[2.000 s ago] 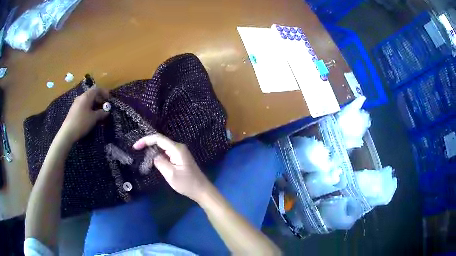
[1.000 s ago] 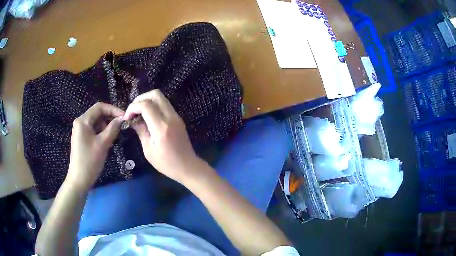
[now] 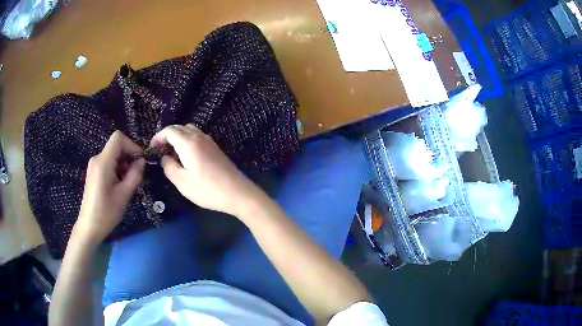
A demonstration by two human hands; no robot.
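A dark knit cardigan (image 3: pixel 239 95) lies across the table edge in front of me, its front bands running down the middle. My left hand (image 3: pixel 111 184) and my right hand (image 3: pixel 201 169) meet at the front band and pinch it between fingertips. A pale button edge shows between the fingers; whether it is through a buttonhole cannot be told. A round pale button (image 3: pixel 159 206) sits lower on the band, below the hands.
The brown table (image 3: pixel 344 95) holds a cream-white sheet (image 3: pixel 357 41) and a purple-dotted sticker sheet (image 3: pixel 415 73) at right. Clear plastic (image 3: pixel 27 16) lies far left. A divided box (image 3: pixel 434 184) holds folded plastic bags (image 3: pixel 411 156). Blue crates (image 3: pixel 554 95) stand beyond.
From two seconds ago, both hands have come together on the band; one second ago they were there too. The cardigan lies more spread out. The camera view has shifted.
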